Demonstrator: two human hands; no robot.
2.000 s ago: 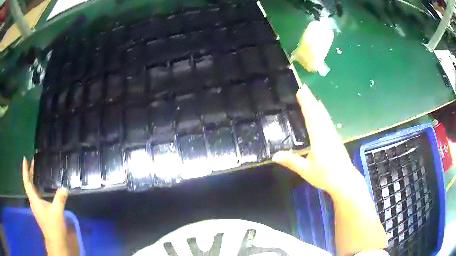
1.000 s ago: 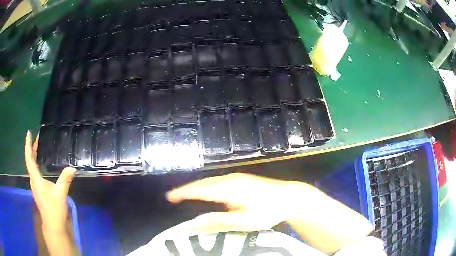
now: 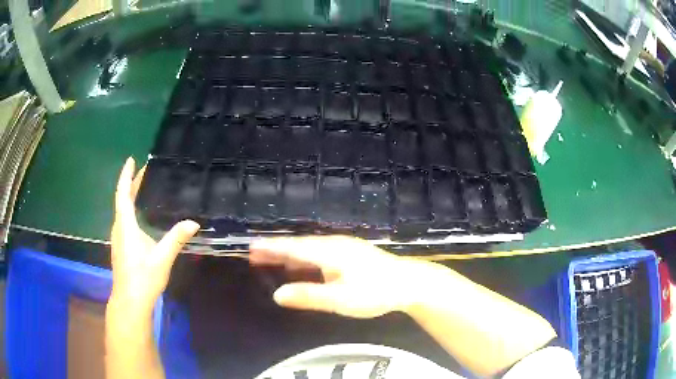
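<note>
Black glossy rectangular pieces lie edge to edge in rows on top of a layered stack, whose pale edges show along the front. My left hand is around the stack's front left corner, fingers along the left side and thumb at the front edge. My right hand is at the front edge, left of the middle, fingers extended leftward and thumb apart, holding nothing; its fingertips are slightly blurred. Whether it touches the edge is unclear. A pale yellow squeeze bottle lies right of the stack.
The green bench top surrounds the stack. A blue crate with a brown floor is below left. Another blue crate with a black grid is below right. A pile of sheets lies at the far left, near a pale upright.
The stack, crates and bottle appear further right and the left sheet pile has come into view. My right hand left the stack's right corner and is now at the front edge.
</note>
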